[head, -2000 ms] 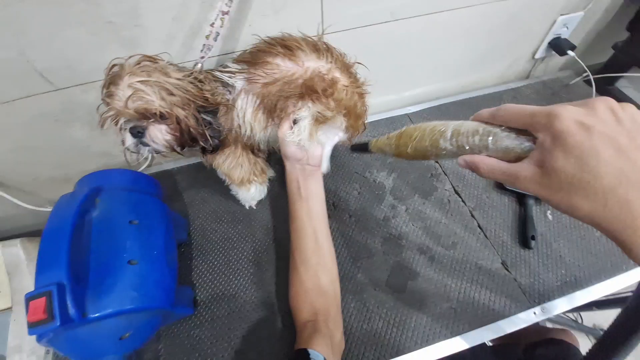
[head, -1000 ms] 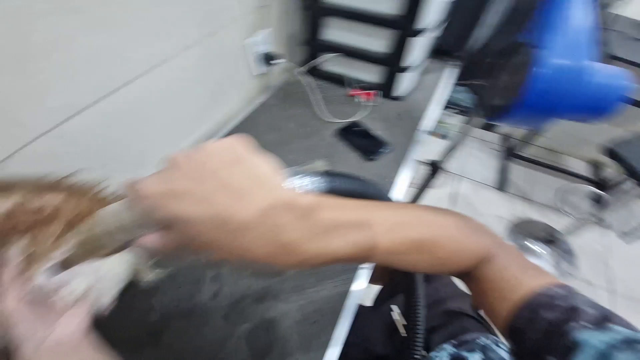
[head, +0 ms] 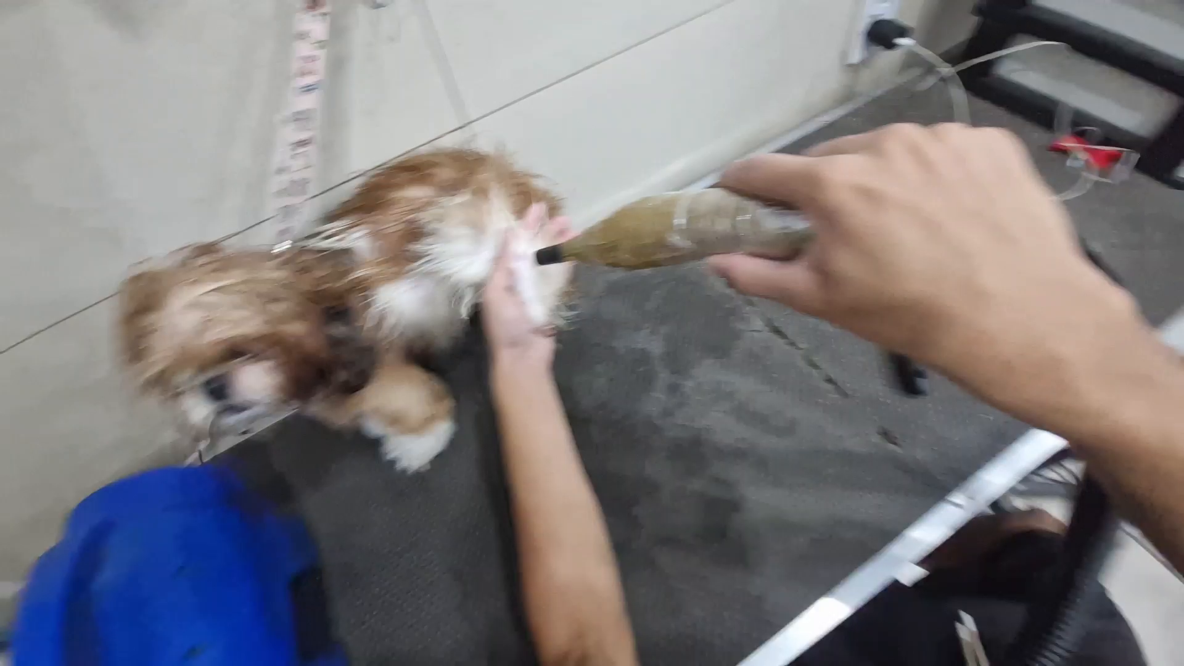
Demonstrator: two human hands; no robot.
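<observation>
A brown-and-white dog (head: 444,213) with damp-looking fur stands against the wall, its head at the left. My left hand (head: 523,287) is at the dog's rear, palm against the white fur, with some fingers showing past it. In my right hand (head: 888,231) is a tape-wrapped dryer nozzle (head: 666,229), its black tip pointing left at the fur by my left hand. A strap with printed marks (head: 298,129) runs down the wall to the dog's neck area. The dog's face is blurred.
A blue blower (head: 166,573) stands at the lower left of the black-matted table (head: 647,444). The table's metal edge (head: 832,606) runs along the lower right, beside a black corrugated hose (head: 1073,583). A plug and cable (head: 893,35), a red item (head: 1091,151) and a dark handle (head: 908,375) lie rightward.
The view swung far right, then back to the dog and the blue blower. My right hand holds the nozzle throughout; its tip is now closer to my left hand than two seconds ago.
</observation>
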